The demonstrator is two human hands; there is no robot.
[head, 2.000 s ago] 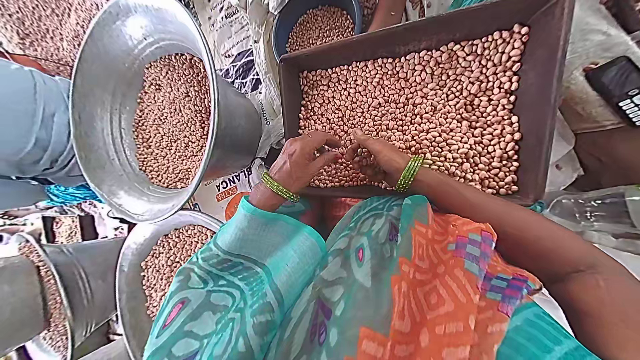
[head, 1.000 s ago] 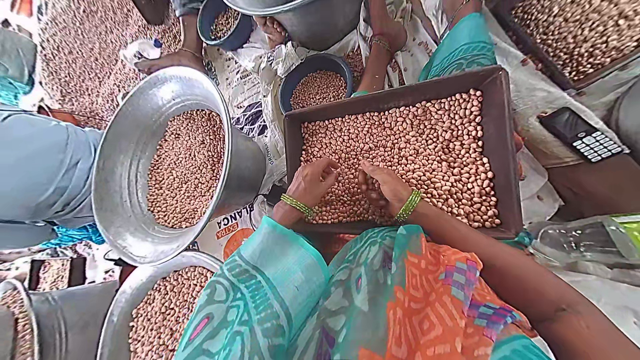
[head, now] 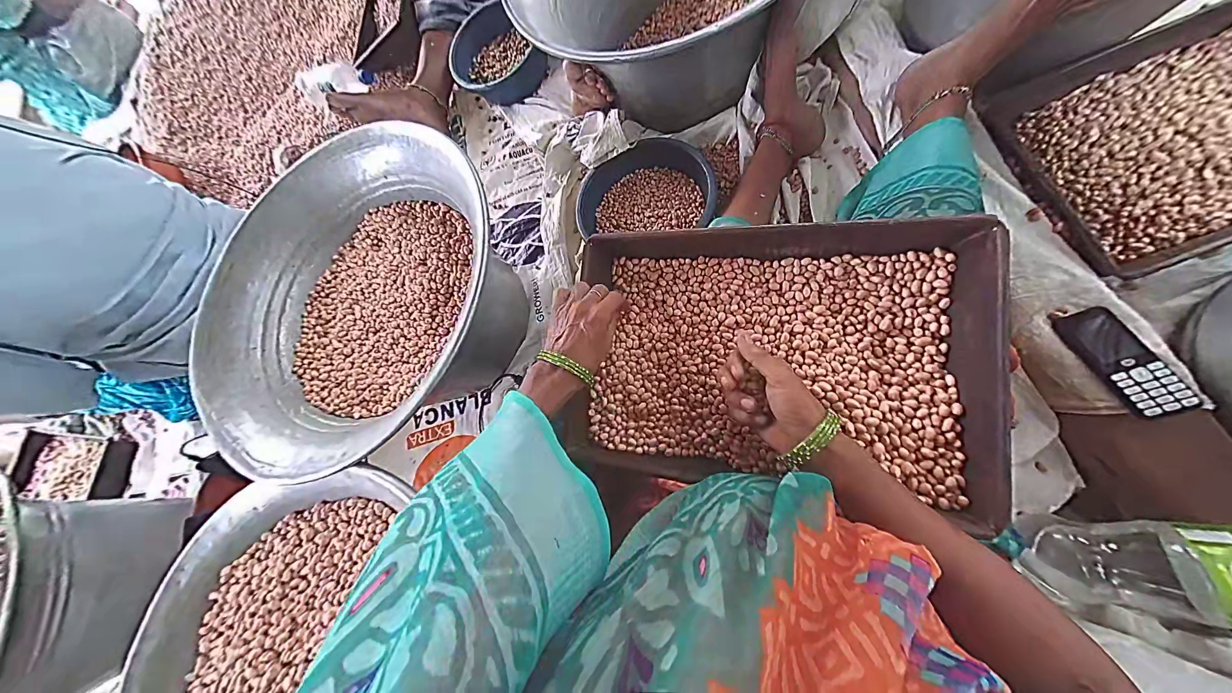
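A dark brown rectangular tray (head: 982,385) full of shelled peanuts (head: 857,337) lies before me. My left hand (head: 585,329) is at the tray's left wall, its fingers bent over the edge; whether it holds anything cannot be told. Over the middle of the peanuts is my right hand (head: 765,393), fingers curled toward the palm and thumb on top; what is inside it is hidden. Green bangles circle both wrists. Left of the tray, a large metal basin (head: 241,318) tilts with peanuts in it. A small dark blue bowl (head: 710,173) of peanuts stands just beyond the tray.
Another metal basin (head: 159,616) of peanuts sits at lower left. Farther off are a metal pot (head: 664,82), a blue bowl (head: 462,48) and a second tray (head: 1020,144). A keypad phone (head: 1126,361) and a clear plastic bottle (head: 1116,568) lie right. Other people's legs and feet are around.
My hands, close together over the peanuts before, are now farther apart, the left one at the tray's left wall. The view has shifted, showing more of the far area.
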